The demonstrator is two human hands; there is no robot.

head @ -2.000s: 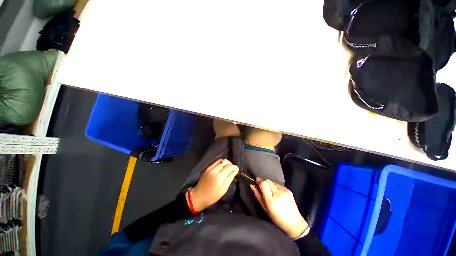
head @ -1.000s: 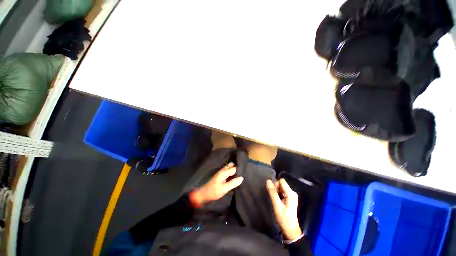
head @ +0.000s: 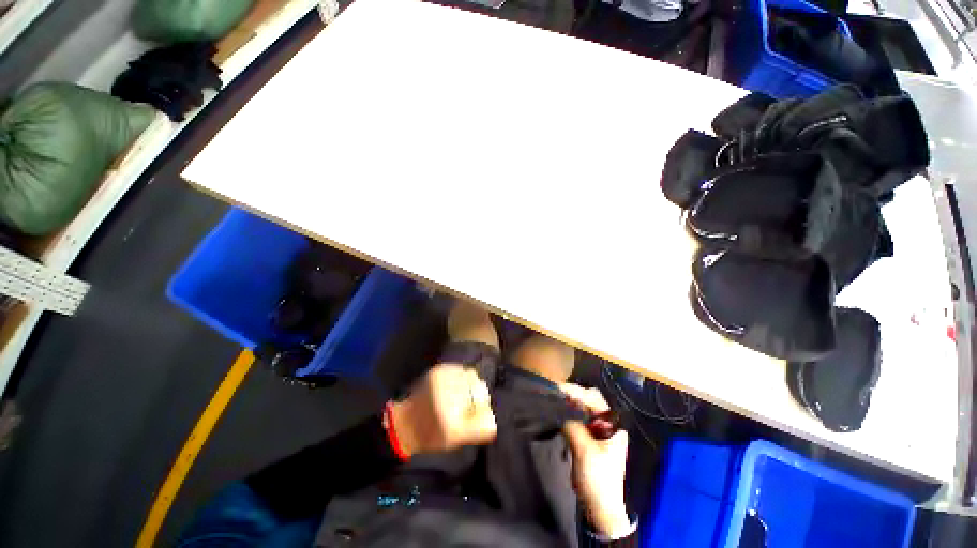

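My left hand (head: 445, 410), a red band at its wrist, is blurred over my lap with its fingers curled; whether it grips dark cloth is unclear. My right hand (head: 598, 460) is closed around a small dark red, shiny tool (head: 603, 426), to the right of my left hand. Dark cloth (head: 525, 428) lies over my lap between the hands; apron and any black pouch there cannot be told apart. A pile of black pouches (head: 766, 203) with pale edge lines lies on the right of the white table (head: 461, 139). One pouch (head: 841, 369) lies at its near end.
A blue bin (head: 230, 278) with black pieces stands under the table at left. Another blue bin (head: 825, 503) stands at my right. A third blue bin (head: 787, 48) is beyond the table. Green bundles (head: 48, 161) lie on the left shelving. Cables hang beneath the table edge.
The view has shifted, showing the table's far side. The dark red tool now shows in my right hand. My left hand has drawn back, its fingers more curled.
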